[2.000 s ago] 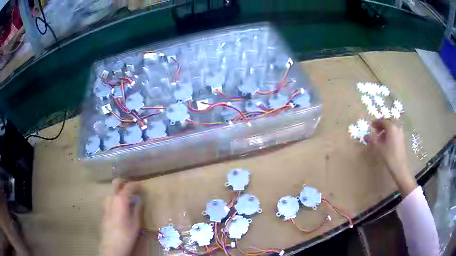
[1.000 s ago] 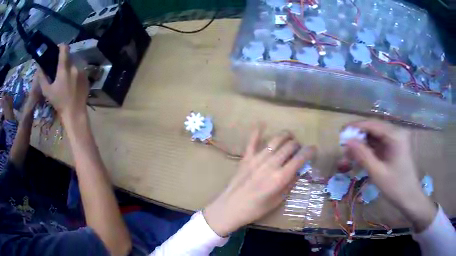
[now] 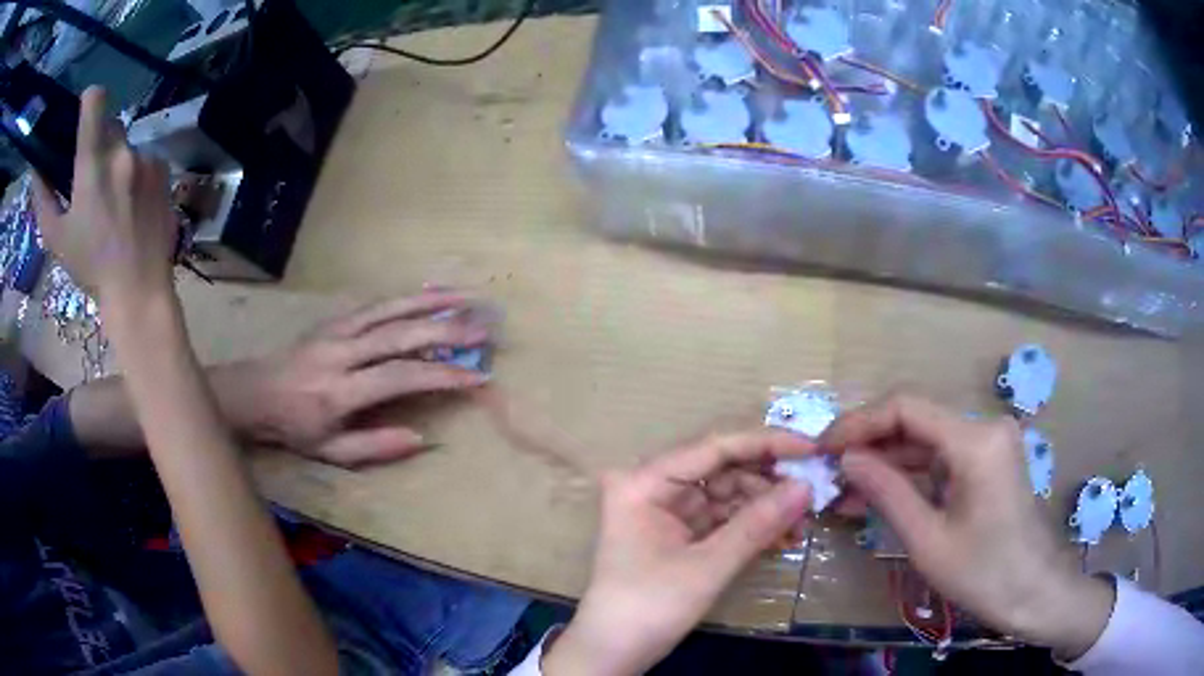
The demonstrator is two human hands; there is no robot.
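Note:
My left hand (image 3: 673,528) and my right hand (image 3: 951,508) meet at the lower middle right. Between their fingertips is a small white toothed gear (image 3: 812,481); both hands pinch it. Whether a motor is under it is hidden by the fingers. A silver-grey geared motor (image 3: 800,411) lies on the cardboard just behind my fingertips. More loose motors lie to the right of my right hand, one of them upper right (image 3: 1029,379). Red and orange lead wires (image 3: 920,614) show below my right hand.
A clear packing tray (image 3: 792,218) of motors stands at the back right on the cardboard (image 3: 436,172). At left, another person's hand (image 3: 383,376) covers a motor (image 3: 462,357); their other hand (image 3: 112,218) is raised beside a black box (image 3: 271,145) with a cable.
My right hand has moved left and down to meet my left hand around the white gear. The other person's hand has reached in over the motor at left, where a gear-fitted motor lay.

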